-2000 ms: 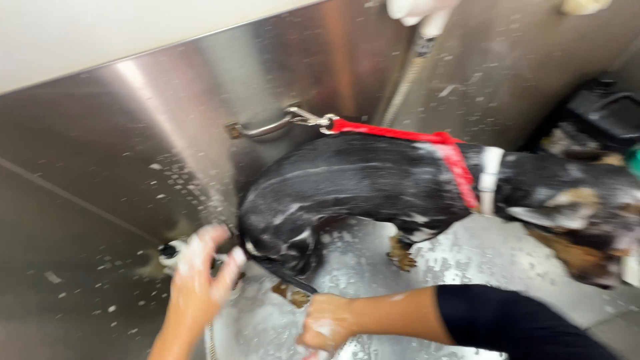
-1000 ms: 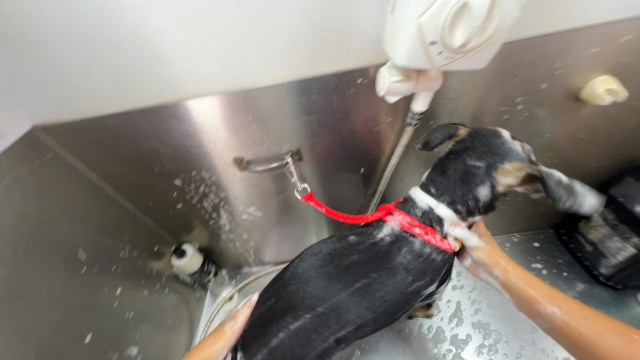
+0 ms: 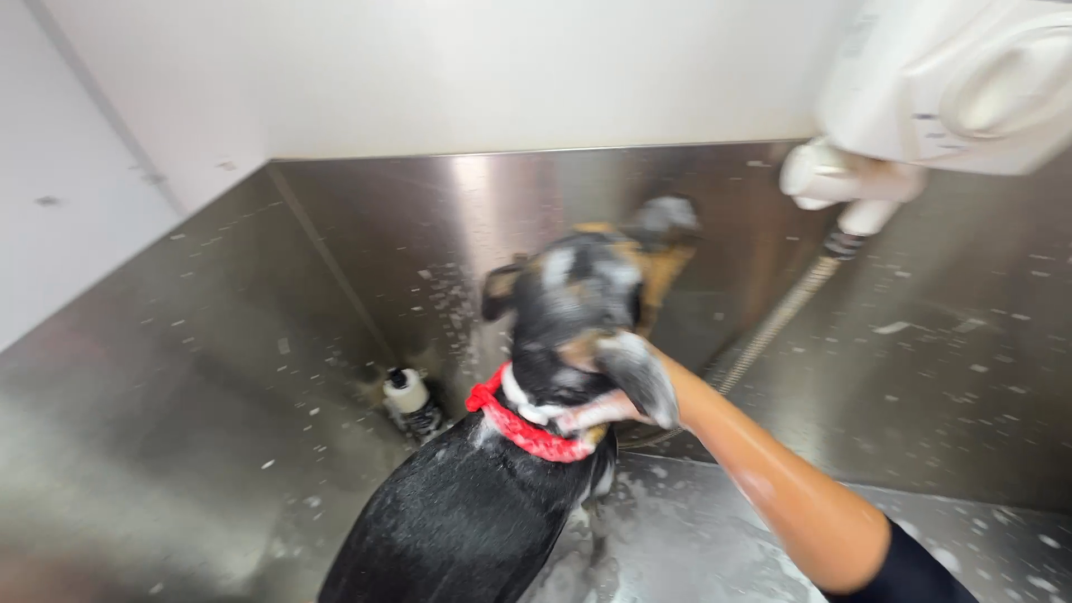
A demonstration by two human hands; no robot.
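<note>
A wet black-and-tan dog [image 3: 469,502] stands in a stainless-steel tub, facing away from me, its blurred head [image 3: 578,285] raised toward the back wall. Around its neck are a red lead loop [image 3: 532,435] and, just above it, a white band [image 3: 523,398]. My right hand [image 3: 607,410], with suds on it, rests against the side of the neck beside the collar; the dog's ear covers part of it, and its fingers' grip is unclear. My left hand is out of the frame.
A white bottle with a black cap [image 3: 408,392] stands in the left corner. At the upper right a white water heater unit [image 3: 946,92] with a dial feeds a metal shower hose [image 3: 775,322] running down behind the dog. Suds dot the steel walls [image 3: 921,377].
The dog has turned from facing right to facing the back wall, my right hand still at its neck. My left hand, at its flank a second ago, has left the view, which has shifted left.
</note>
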